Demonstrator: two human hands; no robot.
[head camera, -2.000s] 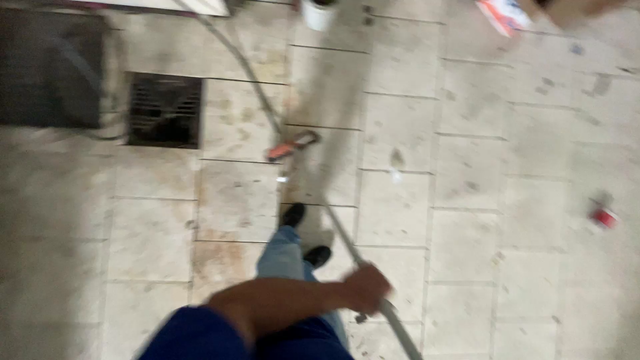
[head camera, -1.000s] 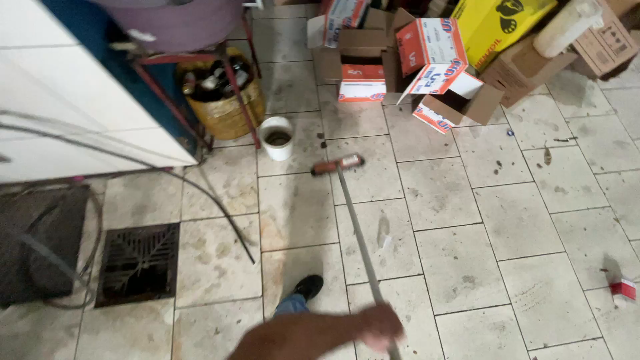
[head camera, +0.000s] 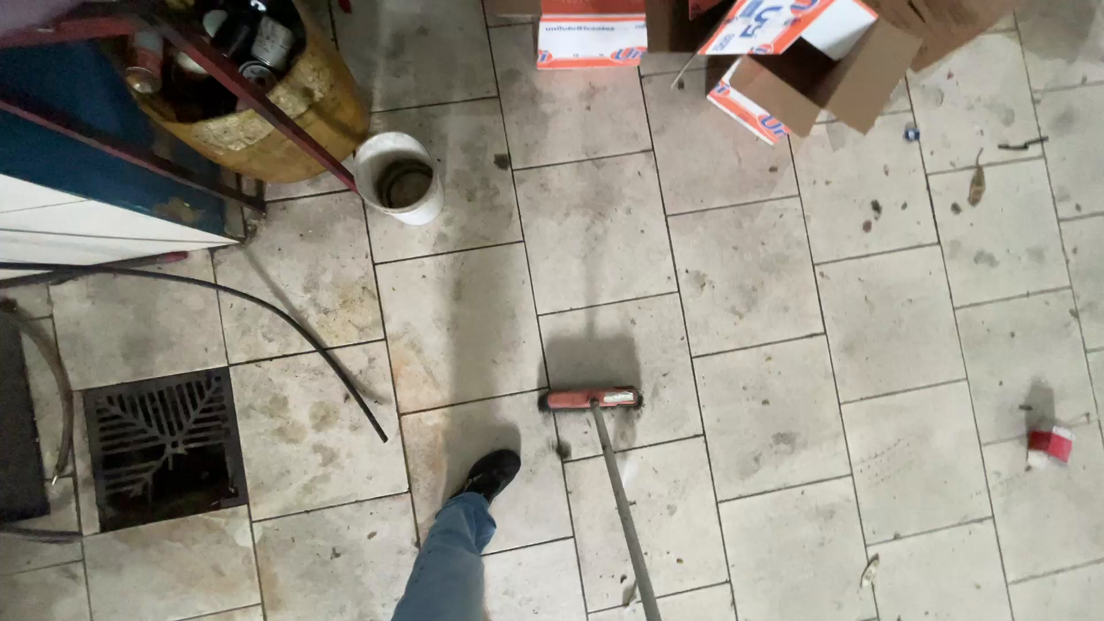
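A push broom with a red head (head camera: 593, 398) rests on the tiled floor a little below the middle of the view. Its grey handle (head camera: 623, 516) runs down and out at the bottom edge. Neither of my hands shows now, so what holds the handle's far end is hidden. Left of the broom, my leg in blue jeans and a black shoe (head camera: 494, 474) stand on the tiles. Small bits of debris are scattered over the floor, and a crumpled red and white piece of litter (head camera: 1050, 445) lies at the right.
A broken floor drain grate (head camera: 168, 444) and a black hose (head camera: 297, 328) lie at left. A white bucket (head camera: 401, 179) stands beside a yellow container (head camera: 319, 112) of cans, near a red metal frame (head camera: 250, 95). Open cardboard boxes (head camera: 875, 82) are at the top.
The broom head has come back from near the white bucket and boxes toward my foot. The hand seen on the handle earlier is out of view. The view has shifted.
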